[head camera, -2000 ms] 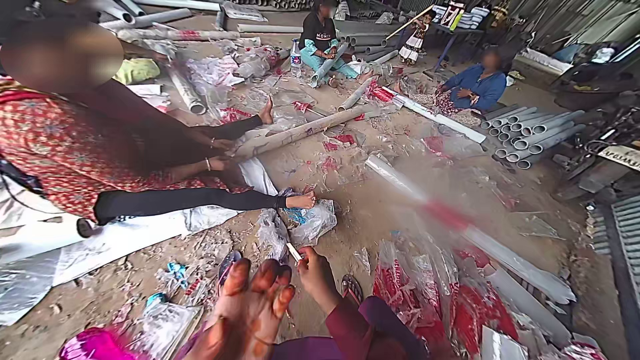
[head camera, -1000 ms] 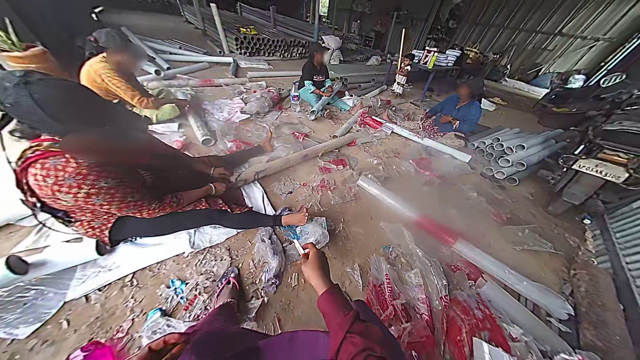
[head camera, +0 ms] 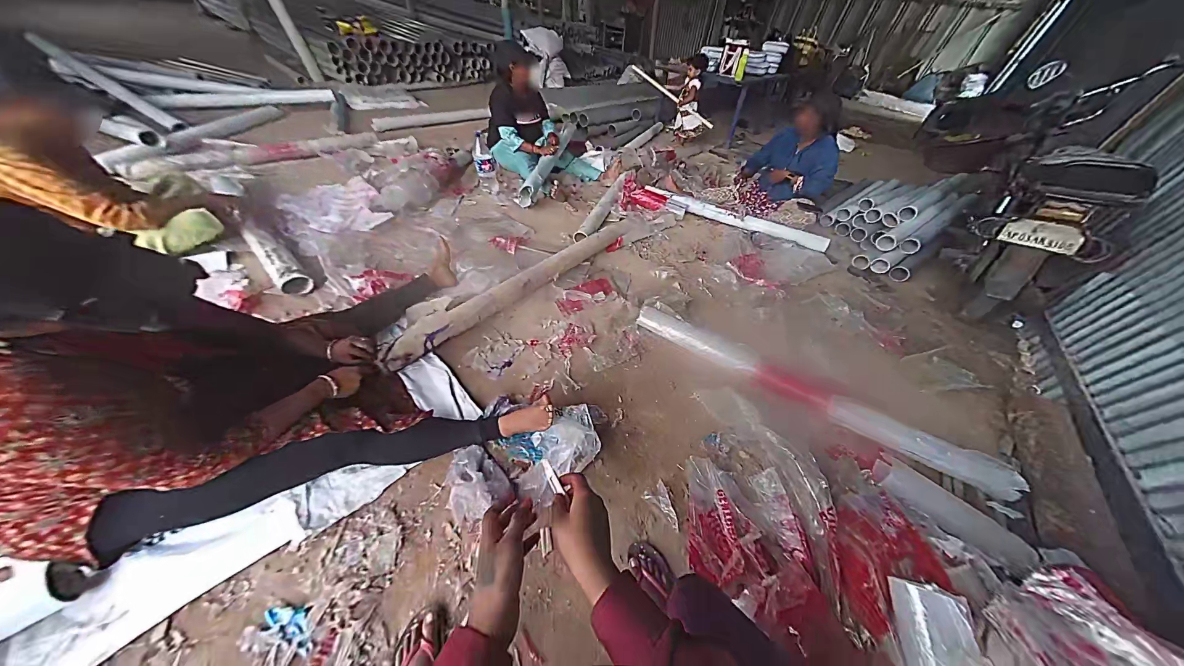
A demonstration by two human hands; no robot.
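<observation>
My right hand [head camera: 581,527] is closed on a thin white stick-like tool [head camera: 553,477], whose upper end sticks out above the fingers. Close beside it on the left, my left hand [head camera: 502,558] has its fingers raised and partly bent, near the tool's lower part; whether it touches the tool is not clear. Both hands are held low in front of me, over the dirt floor. Just beyond them lie crumpled clear plastic bags [head camera: 562,449]. To the right, a plastic-wrapped pipe with a red band [head camera: 888,427] lies slantwise.
On the left a person in a red patterned garment [head camera: 231,435] sits with legs stretched out, hands at a long pipe [head camera: 518,287]. Other people sit farther back. Red and clear plastic wrap [head camera: 740,527] litters the right; stacked grey pipes [head camera: 893,222] and a parked motorcycle [head camera: 1041,231] stand beyond.
My left hand, raised with its fingers spread two seconds ago and low at the bottom edge one second ago, is now beside my right hand. The right hand keeps the white tool.
</observation>
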